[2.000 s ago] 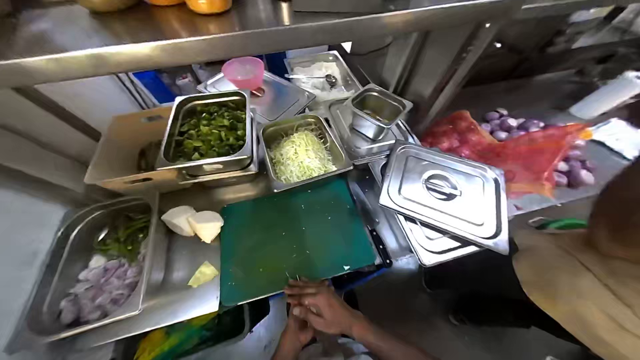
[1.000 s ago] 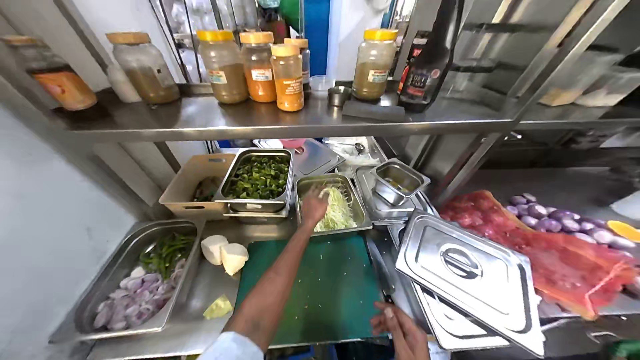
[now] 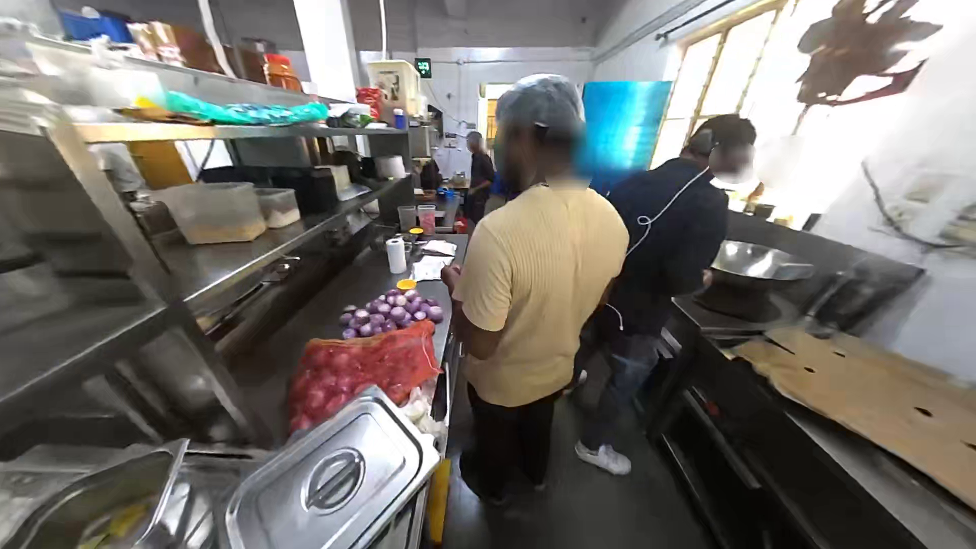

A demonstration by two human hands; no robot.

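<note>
Neither of my hands shows in the head view, so what they hold or touch is hidden. Nearest to me at the lower left lies a stainless steel pan lid (image 3: pixel 333 479) with a recessed handle, tilted on other metalware. Left of it a steel pan (image 3: pixel 99 496) holds something yellow-green, blurred. Beyond the lid a red mesh sack of onions (image 3: pixel 358 371) rests on the steel counter, and loose purple onions (image 3: pixel 393 311) are heaped just behind it.
A person in a yellow shirt (image 3: pixel 545 282) stands beside the counter; a person in dark clothes (image 3: pixel 663 229) is by a large steel wok (image 3: pixel 759 261). Steel shelving (image 3: pixel 252 267) with plastic tubs runs along the left. Cardboard (image 3: pixel 877 396) covers the right-hand unit.
The view has swung up and to the right. Both hands, in view one second ago with one over the shredded vegetable in its pan, are out of frame.
</note>
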